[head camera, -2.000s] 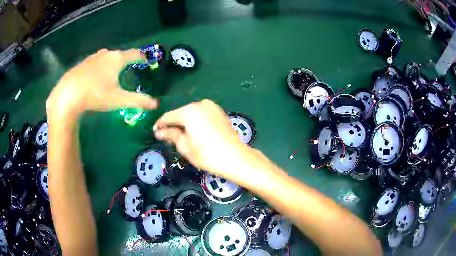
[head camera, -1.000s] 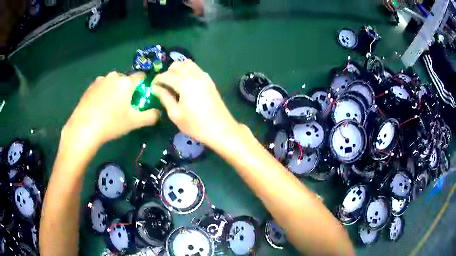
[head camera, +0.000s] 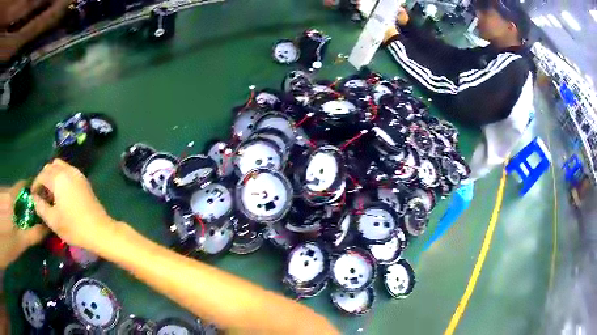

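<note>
My left hand (head camera: 12, 232) is at the far left, cut off by the picture's edge, around a housing with a green-glowing circuit board (head camera: 25, 208). My right hand (head camera: 69, 199) is beside it, its bent fingertips at the board's right side; whether they pinch a wire is too small to tell. A housing with a blue circuit board (head camera: 71, 131) stands beyond my right hand, next to a base cover (head camera: 101, 125). A small red glow (head camera: 57, 245) shows below my right hand. More base covers (head camera: 93, 303) lie at the lower left.
A large heap of base covers with red wires (head camera: 264, 195) fills the middle of the green belt (head camera: 163, 78). A cover (head camera: 285, 51) and a housing (head camera: 313, 49) stand behind it. A person in a striped black sleeve (head camera: 452, 82) is at the upper right, by a pale metal bar (head camera: 374, 33).
The view has swung right, so hands and lit housing now sit at the left edge and the heap is central. The person has come into view. My hands stay together at the green-lit board.
</note>
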